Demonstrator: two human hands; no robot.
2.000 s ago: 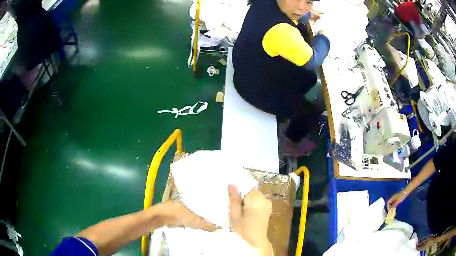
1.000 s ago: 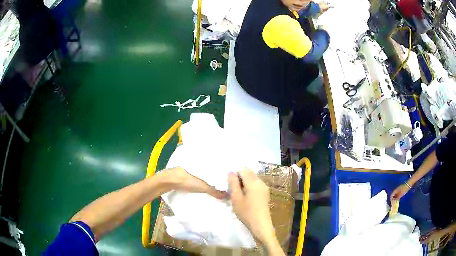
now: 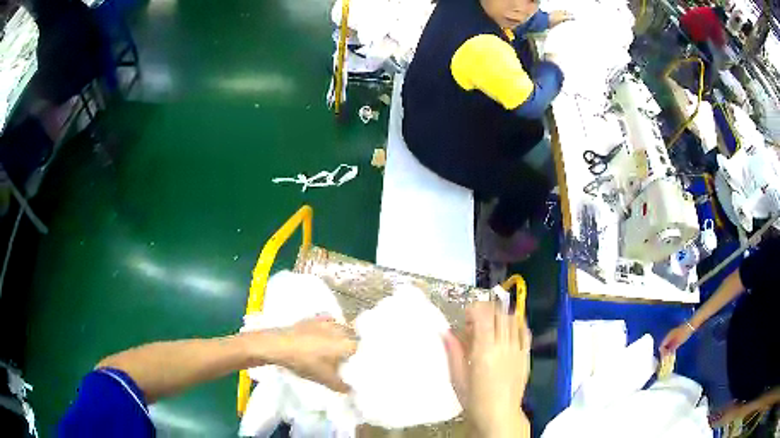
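Observation:
White cloth pieces (image 3: 398,359) lie over a trolley with a brown taped cardboard deck (image 3: 376,282) and yellow tube handles (image 3: 272,257). My left hand (image 3: 316,349) is on the cloth, its fingers closed on a fold between a left heap (image 3: 295,304) and a rounded right part. My right hand (image 3: 489,359) lies against the right side of the cloth, fingers extended and pointing away from me. Its palm side is hidden, so I cannot tell whether it grips any cloth.
A seated person (image 3: 470,103) is on a long white bench (image 3: 426,222) beyond the trolley. A sewing machine (image 3: 658,218) and black scissors (image 3: 603,159) are on the table at right. Another person's hand (image 3: 677,338) holds white cloth at lower right. White strips (image 3: 321,178) lie on the green floor.
My hands have moved apart, the right one to the right with its fingers now extended. The cloth that stood up between them now lies lower, in two rounded parts, nearer me.

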